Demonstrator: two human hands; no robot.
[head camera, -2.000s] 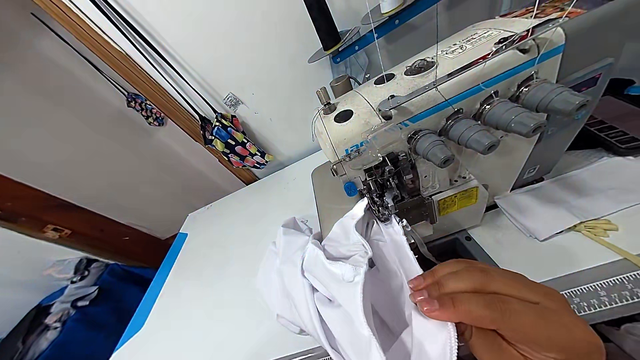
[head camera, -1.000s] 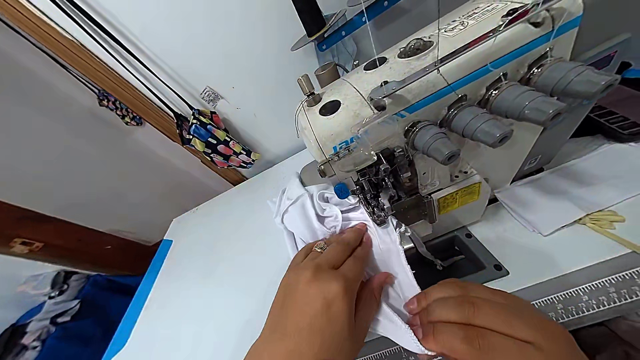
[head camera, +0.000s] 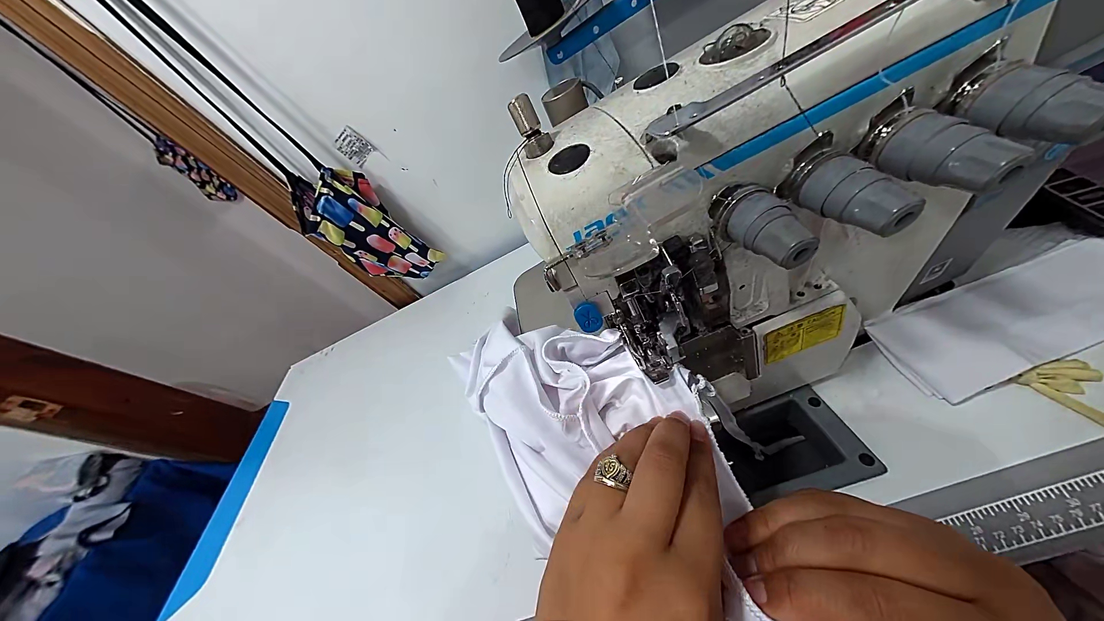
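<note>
White stretchy fabric with overlocked edges (head camera: 552, 414) lies bunched on the table, its right edge running up to the presser foot (head camera: 653, 366) of a Jack overlock machine (head camera: 595, 190). My left hand (head camera: 647, 526), with a ring on one finger, presses flat on the fabric just in front of the foot, fingers together. Lower right, my right hand (head camera: 871, 552) pinches the fabric's edge between thumb and fingers. Part of the fabric is hidden under both hands. A narrow trimmed strip (head camera: 733, 423) hangs beside the foot over a dark recess.
Folded white fabric (head camera: 992, 319) and a yellow band (head camera: 1065, 384) lie on the table's right side. A ruler tape (head camera: 1026, 517) runs along the front edge. Patterned pieces (head camera: 371, 224) hang at the wall. Blue cloth (head camera: 147, 535) is at lower left.
My left hand, out of view two seconds ago, came onto the fabric by one second ago. The fabric, earlier raised and loose, now lies flatter. My right hand still holds its edge. The view has shifted closer.
</note>
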